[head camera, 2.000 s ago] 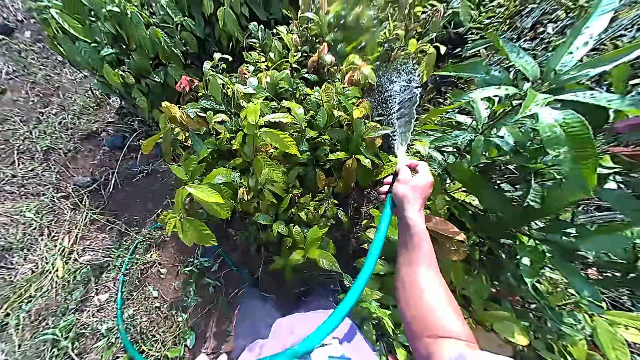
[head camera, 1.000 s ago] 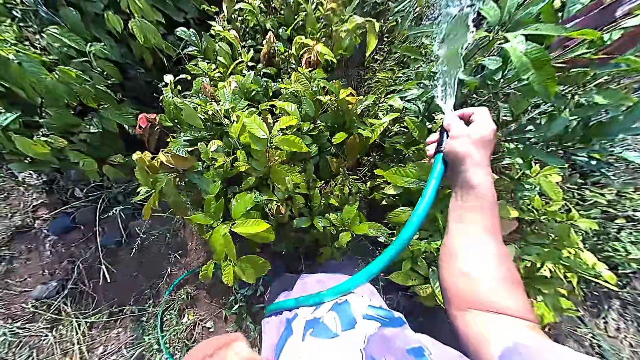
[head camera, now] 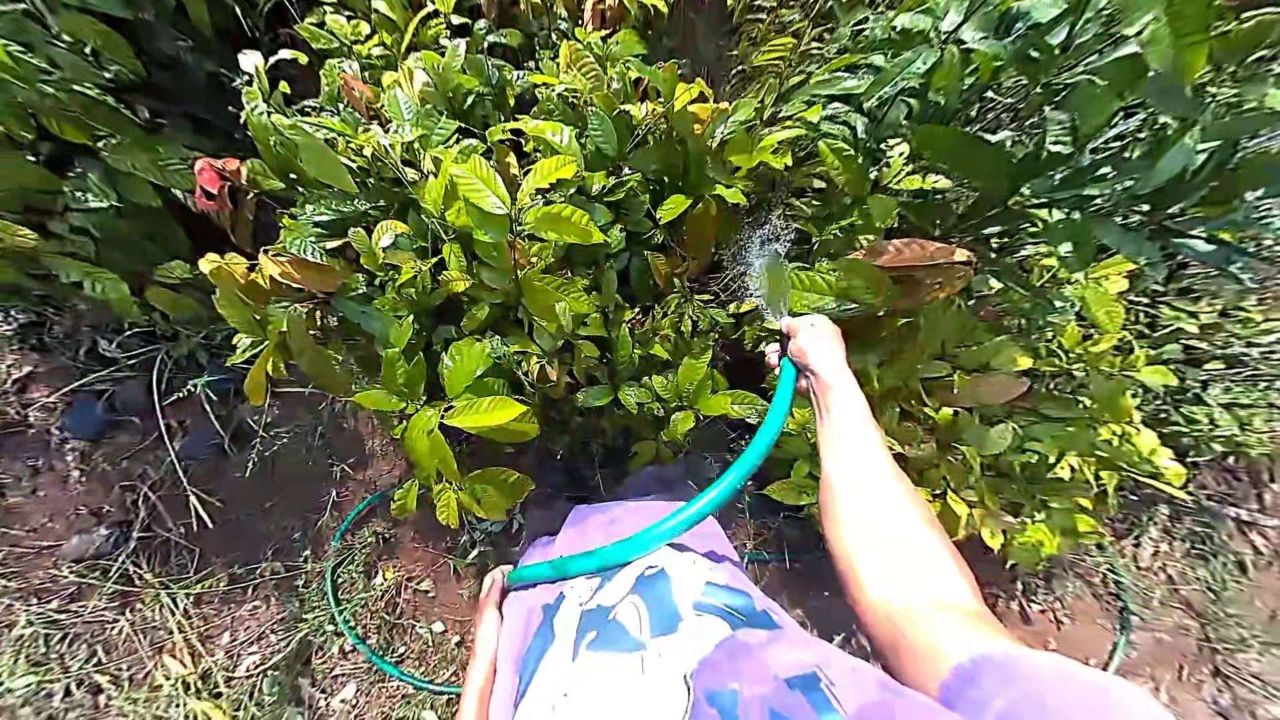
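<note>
My right hand (head camera: 812,348), right of centre, is closed around the end of a green garden hose (head camera: 690,513). A water spray (head camera: 768,262) fans out from the hose end into the leaves of leafy green seedlings (head camera: 560,230). From that hand the hose curves down and left across the front of my purple shirt. At the lower left of the shirt, my left hand (head camera: 490,610) is at the hose, mostly out of sight; its grip on the hose is partly hidden.
More hose (head camera: 345,615) loops over the grassy soil (head camera: 200,620) at lower left and shows again at lower right. Dense foliage (head camera: 1080,150) stands at the right and upper left. A large dry brown leaf (head camera: 915,255) lies right of the spray. Dark stones (head camera: 87,417) sit at left.
My right hand and the hose end have come lower, and the spray now falls nearer, in the seedlings. My left hand shows at the hose, where two seconds ago it was barely in view.
</note>
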